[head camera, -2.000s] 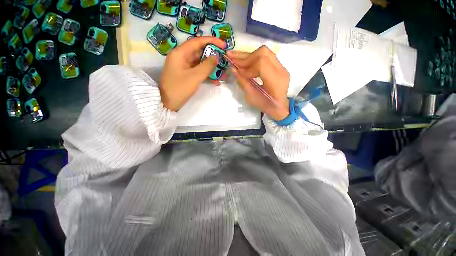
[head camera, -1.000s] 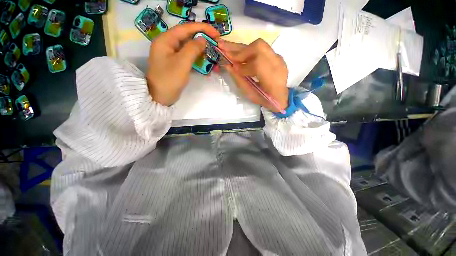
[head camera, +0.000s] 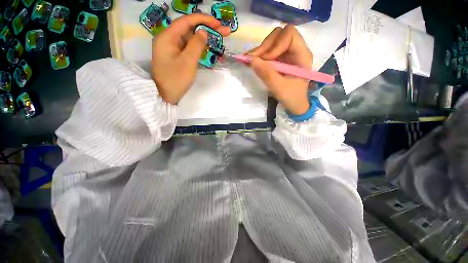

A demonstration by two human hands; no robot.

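A teal-edged watch housing [head camera: 210, 47] with dark and green parts inside is held up by my left hand [head camera: 177, 59], between thumb and fingers, above the white work sheet [head camera: 223, 97]. My right hand [head camera: 285, 64] holds pink tweezers [head camera: 297, 71] like a pen. The metal tip points left and is close to the housing's right edge, by a small dark tab. I cannot tell whether the tip touches the tab. A small reddish spot shows below the tip.
Many similar housings lie on the dark mat at left, and several [head camera: 155, 18] lie just ahead. A blue tray [head camera: 292, 13] with white contents stands ahead right. White papers [head camera: 377, 43] and a thin silver tool [head camera: 410, 77] lie at right. A grey sleeve [head camera: 428, 159] shows at far right.
The tweezers have swung from a steep slant to a flatter angle and their tip has drawn back rightward from the housing's face. The housing has shifted left and up since the oldest frame.
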